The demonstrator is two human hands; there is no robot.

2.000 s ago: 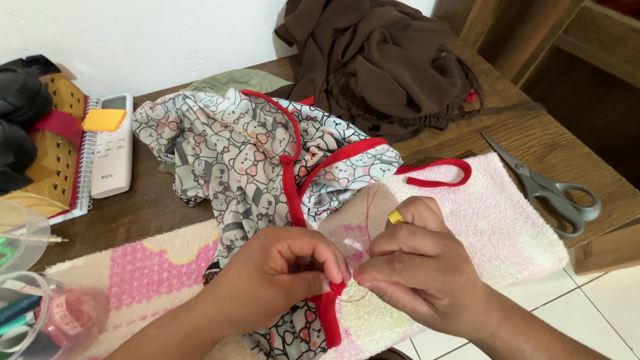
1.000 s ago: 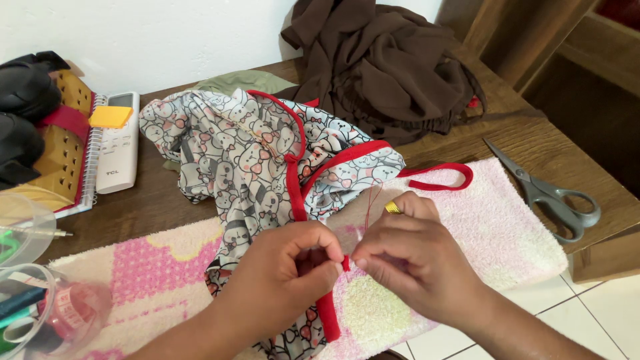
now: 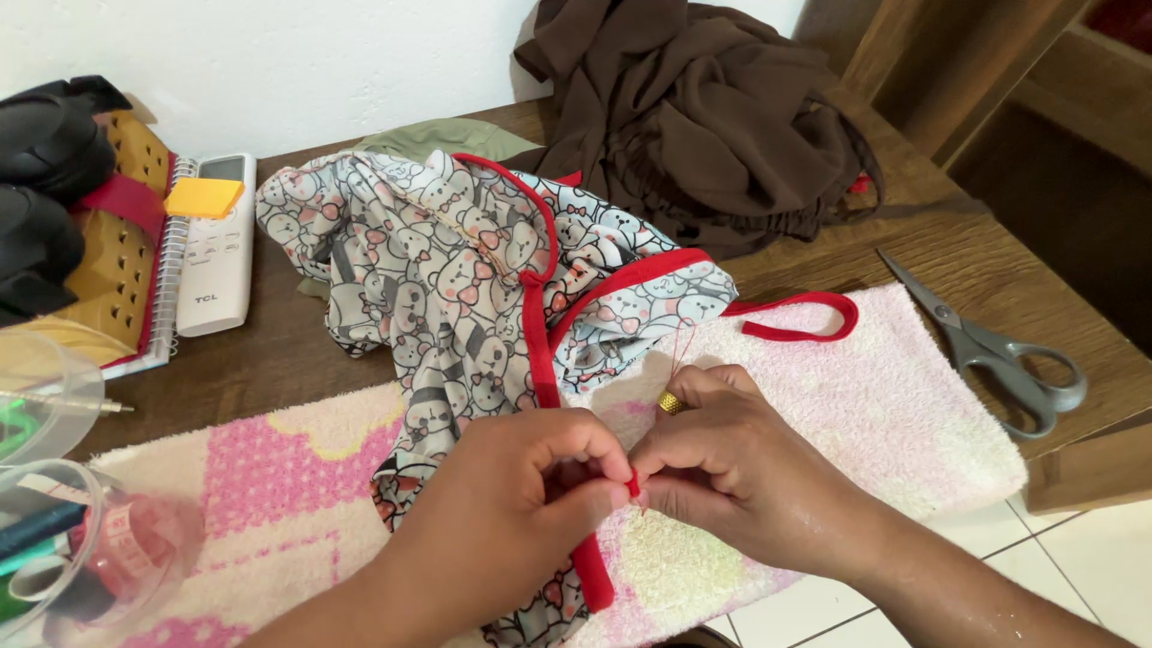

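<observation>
Between finger and thumb, my left hand (image 3: pixel 504 504) pinches a small end of red fabric binding (image 3: pixel 634 483). My right hand (image 3: pixel 747 468) meets it there with thumb and index finger closed on the same spot; a needle cannot be made out. A gold thimble (image 3: pixel 669 402) is on a finger of my right hand, and thin red thread (image 3: pixel 682 346) loops above it. Cartoon-print cloth (image 3: pixel 459 243) with red edging lies crumpled behind and under my left hand. A loose red strip (image 3: pixel 841 319) curls at its right, on a pink and cream towel (image 3: pixel 909 387).
Grey-handled scissors (image 3: pixel 999 355) lie at the right table edge. Brown cloth (image 3: pixel 720 126) is heaped at the back. On the left are a white remote control (image 3: pixel 216 261), a spiral notebook (image 3: pixel 171 270), black sandals (image 3: pixel 49 153) and a clear tub (image 3: pixel 94 540) of sewing supplies.
My two hands stay close together at the red binding. The right hand's fingers have shifted slightly, and the thread loop above them looks smaller than two seconds ago.
</observation>
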